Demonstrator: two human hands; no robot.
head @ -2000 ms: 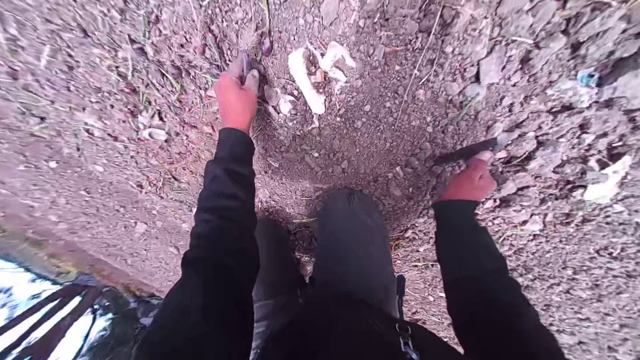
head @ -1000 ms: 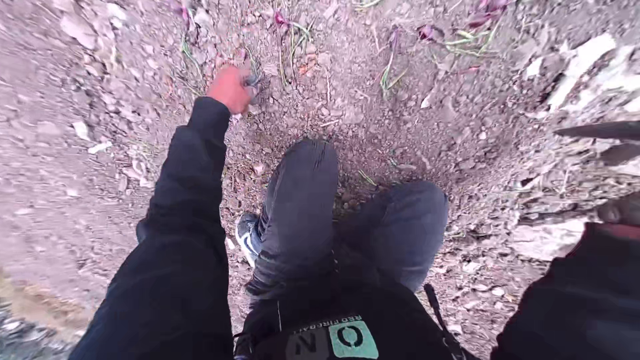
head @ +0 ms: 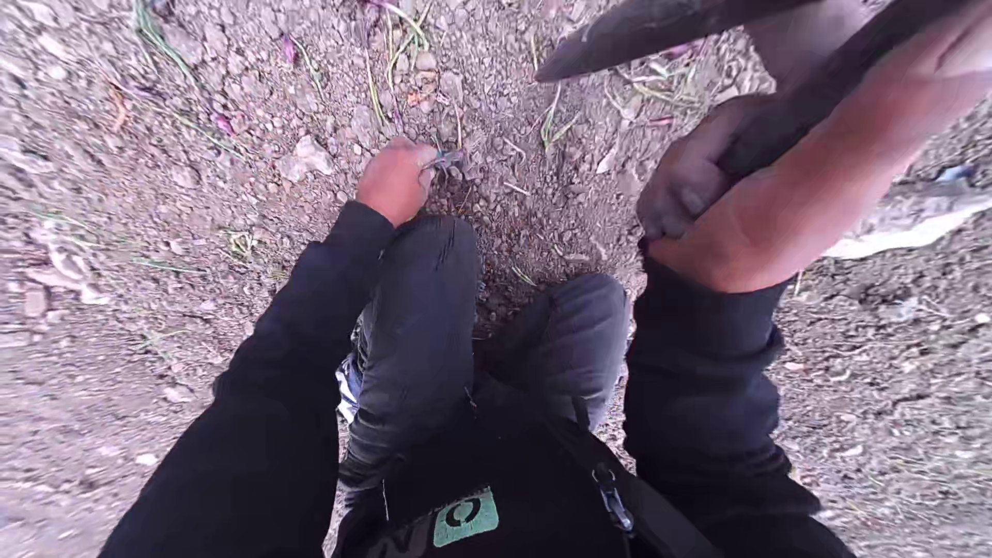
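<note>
My left hand (head: 397, 182) is low at the soil just beyond my left knee, its fingers closed round a small grey-green thing (head: 447, 158) that I cannot make out. Dark loosened soil lies beside the fingertips. Large and blurred at the upper right, my right hand (head: 806, 186) is raised near the camera, gripping the dark handle (head: 821, 93) of a tool. Its dark, pointed flat blade (head: 643, 35) reaches left over the ground. Small purple bulbs with green stalks lie on the soil, one purple bulb (head: 289, 50) at the upper left and another (head: 222, 122) lower down.
Dry, stony soil surrounds me, with a pale stone (head: 306, 159) left of my left hand. My bent knees (head: 434, 263) are close behind that hand. A pale flat piece (head: 914, 236) lies on the ground at the right. Withered stalks (head: 655, 85) lie beyond the blade tip.
The view has shifted strongly. My right hand and the blade have come up close to the camera from the right edge. My left hand is now near my knee, still low over the soil.
</note>
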